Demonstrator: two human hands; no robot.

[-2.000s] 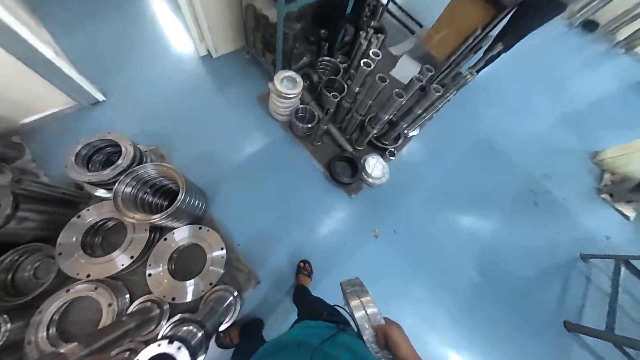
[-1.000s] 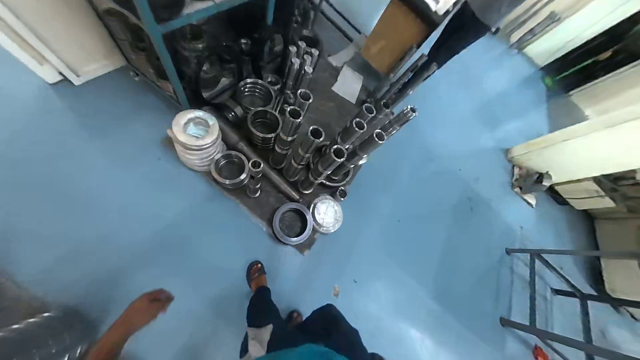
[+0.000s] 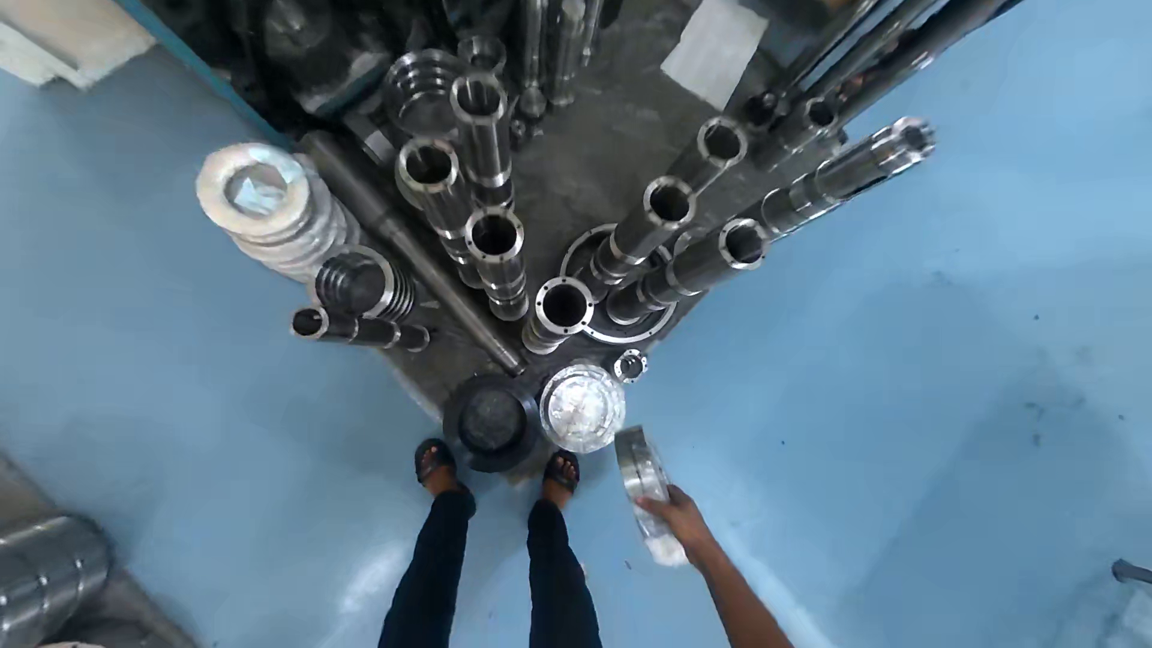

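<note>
My right hand (image 3: 677, 522) grips a metal ring (image 3: 646, 490) by its edge, the ring turned nearly on its side, with pale wrapping at its lower end. Just up and left of it, a disc in shiny clear wrap (image 3: 582, 408) lies on the corner of a dark mat (image 3: 594, 135). Beside that disc rests a black ring (image 3: 491, 422), close to my feet. A small flanged metal piece (image 3: 630, 365) lies near the wrapped disc. Beyond it stands a flanged metal tube (image 3: 563, 307). My left hand is out of the frame.
Several upright metal tubes (image 3: 495, 236) fill the mat, with a long dark shaft (image 3: 423, 261) lying between them. At the mat's left edge are a stack of wrapped rings (image 3: 256, 193) and a ribbed metal ring (image 3: 353, 282). More metal cylinders (image 3: 45, 571) lie at lower left on another mat.
The view has come in over the mat with the tubes. My right hand with the ring, unseen one second ago, is back in view. My left hand, seen one second ago, has left the frame.
</note>
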